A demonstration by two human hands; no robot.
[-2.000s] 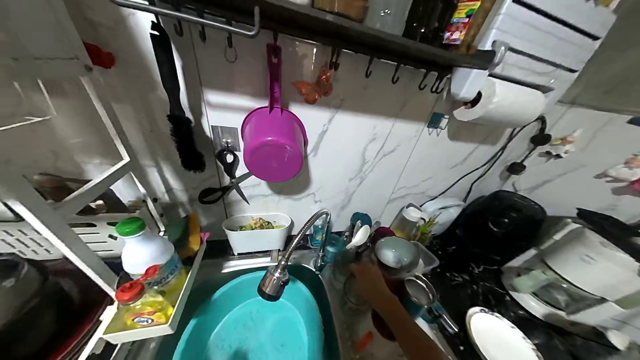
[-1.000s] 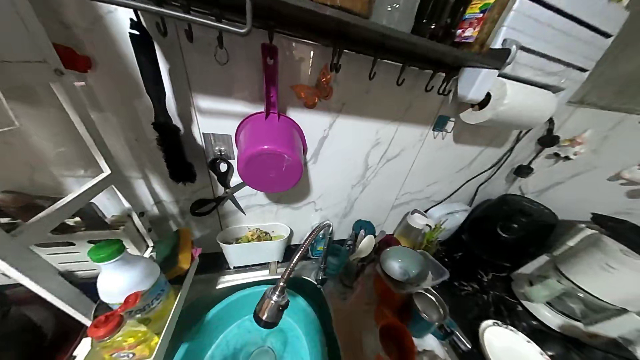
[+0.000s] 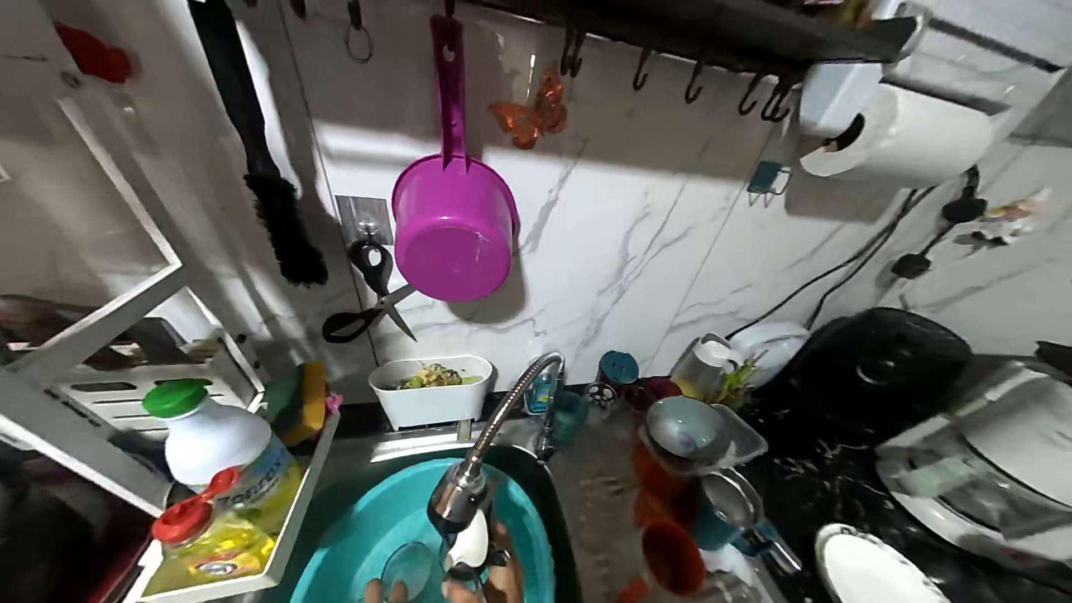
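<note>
My right hand [image 3: 498, 569] is at the bottom, over the teal plastic basin [image 3: 544, 544], its fingers around a white spoon [image 3: 469, 540] and other dark or shiny pieces that I cannot make out. The gooseneck faucet head [image 3: 456, 494] hangs just above and partly hides them. To the left, fingertips of my left hand [image 3: 385, 593] show at the lower edge of a clear round dish or glass [image 3: 408, 565] inside the basin; the rest of that hand is out of view, so its grip is unclear.
Left of the basin, a white caddy [image 3: 289, 532] holds bottles and a sponge. A white planter-like container [image 3: 431, 402] stands behind. On the right are a grey bowl [image 3: 687, 427], orange cups [image 3: 672, 557], a blue cup [image 3: 729, 502] and a white plate [image 3: 875, 569].
A hand was among the dishes at the right two seconds ago; now both hands are at the basin. The white spoon, earlier standing behind the bowl, is in my right hand. The view has shifted.
</note>
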